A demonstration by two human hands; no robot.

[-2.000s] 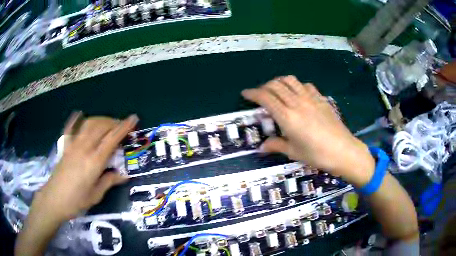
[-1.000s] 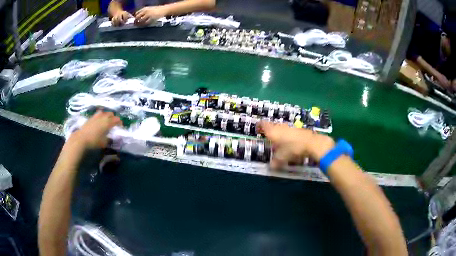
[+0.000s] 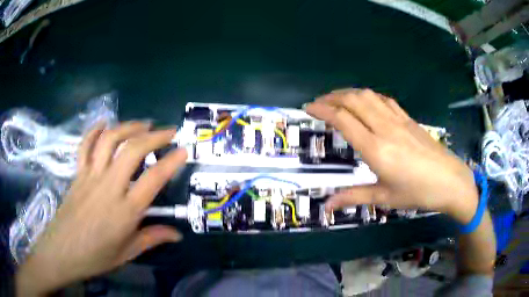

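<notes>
Two uncovered power strips lie side by side on the dark green bench, the upper one (image 3: 249, 162) and the lower one (image 3: 255, 229). Blue and yellow wires loop at their left ends. My left hand (image 3: 113, 185) is spread at the cord ends, its fingertips at the upper strip's left end and its thumb below the lower strip's cord (image 3: 165, 212). My right hand (image 3: 388, 151) spans the right part of the upper strip, fingers at its far edge, thumb over the lower strip. It hides much of both strips. Both hands are blurred; their grip is unclear.
Bagged white cords (image 3: 43, 142) lie at the left. More coiled white cords (image 3: 513, 151) are at the right. The bench's pale edge (image 3: 417, 11) curves along the top. A person's grey clothing (image 3: 261, 281) shows at the bottom.
The view has swung from the green conveyor, with its group of strips, down to the bench. My hands have moved from strips at the conveyor's near edge to two strips on the bench.
</notes>
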